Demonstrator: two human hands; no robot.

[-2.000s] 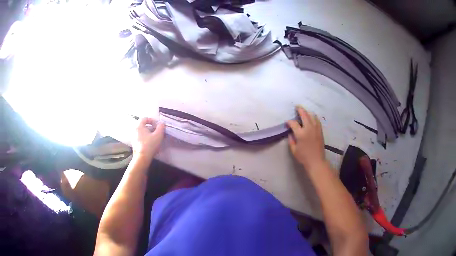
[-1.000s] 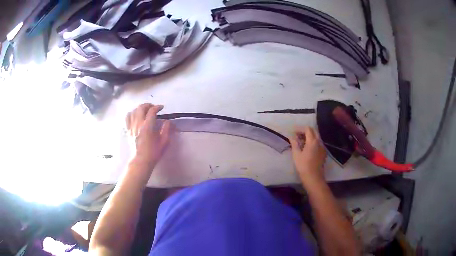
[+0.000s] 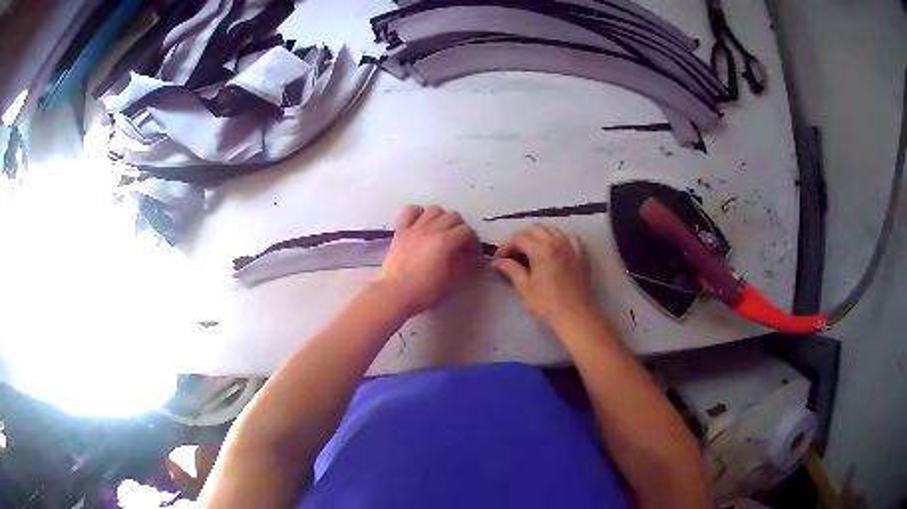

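A curved grey-lilac band piece (image 3: 323,257) with a dark upper edge lies on the white table, its left end free. My left hand (image 3: 431,256) lies over the band's middle, fingers bent and pressing on it. My right hand (image 3: 545,270) is close beside it, thumb and fingers pinching the band's right part at the dark edge. The hands cover most of the right part. The iron (image 3: 676,249) rests to the right of my right hand, not held.
A tangled bundle of bands (image 3: 229,109) lies at the upper left, a fanned stack of bands (image 3: 557,60) at the top right. Black scissors (image 3: 734,65) are at the right edge. Dark strips (image 3: 552,212) lie near the iron. A very bright light is at the left.
My left hand has moved right along the band to its middle, and my right hand has moved left towards it. The band's left end is now uncovered. The view has shifted slightly.
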